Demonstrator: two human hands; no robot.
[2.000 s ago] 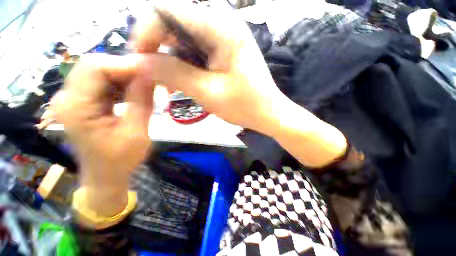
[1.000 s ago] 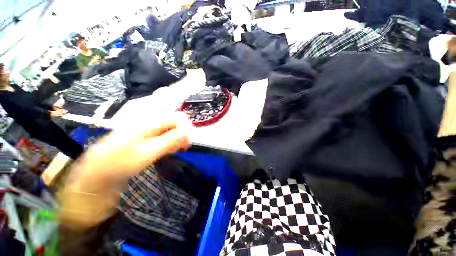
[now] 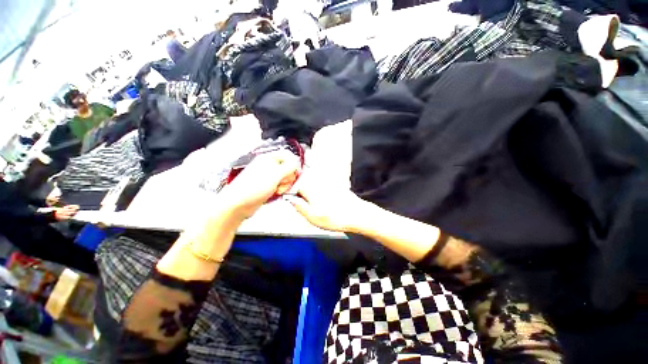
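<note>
The red-rimmed button tray [image 3: 301, 153] stands on the white table, mostly covered by my left hand [image 3: 264, 178]. My left hand is closed over the tray, its fingers bent; what it holds, if anything, is hidden. My right hand [image 3: 325, 206] lies at the tray's front right edge, its fingertips near the left hand's; whether it holds something cannot be seen. The black garment [image 3: 462, 135] is heaped over the table to the right and hangs down beside my lap.
A blue bin [image 3: 307, 313] with plaid garments [image 3: 231, 323] stands below the table. Dark and plaid cloth is heaped behind the tray. A clear plastic bag [image 3: 217, 174] lies left of the tray. Other people are at the far left. A cardboard box [image 3: 71, 295] is at the lower left.
My left hand has moved from in front of the table onto the tray. My right hand has come in from the right edge to the tray. The view has shifted slightly.
</note>
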